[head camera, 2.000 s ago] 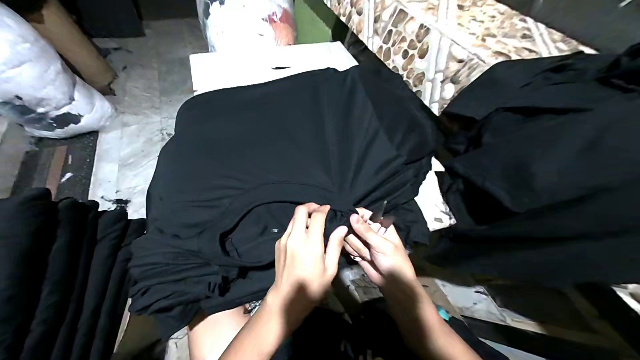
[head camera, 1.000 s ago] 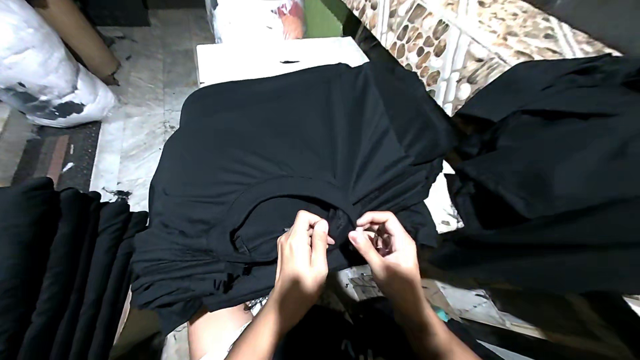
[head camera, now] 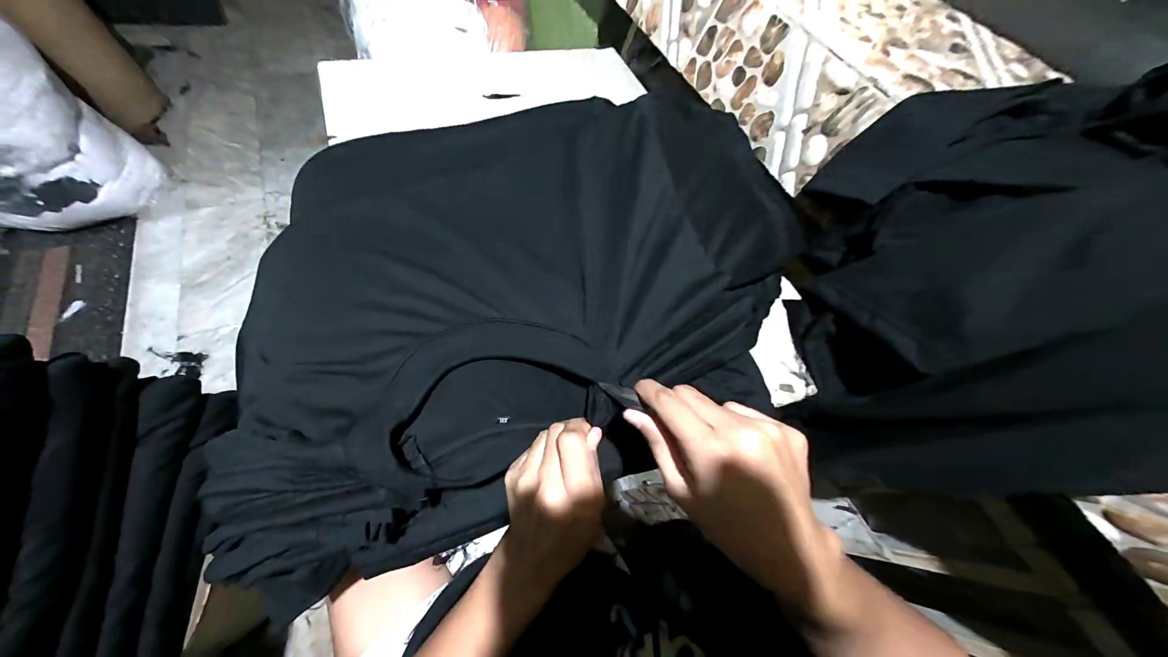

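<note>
A black T-shirt (head camera: 474,228) lies spread over a white board (head camera: 401,96), its round neckline facing me and a small tag showing inside the collar. My left hand (head camera: 558,479) pinches the edge of the neckline near its right end, fingers curled. Close beside it, my right hand (head camera: 721,456) grips a dark, narrow piece at the collar between thumb and forefinger; whether that is a fold of the shirt or a small tool, I cannot tell. The fingertips of both hands are a short gap apart.
Folded black garments (head camera: 100,493) stand in a row at the lower left. More black cloth (head camera: 995,301) is heaped at the right. A white plastic bag (head camera: 64,137) sits on the floor at the upper left, near another person's arm (head camera: 100,68). Pebble-patterned tiling (head camera: 739,55) lies behind.
My hands, close together two seconds ago, moved apart and now work at the right end of the neckline. The collar opening shows wider than two seconds ago.
</note>
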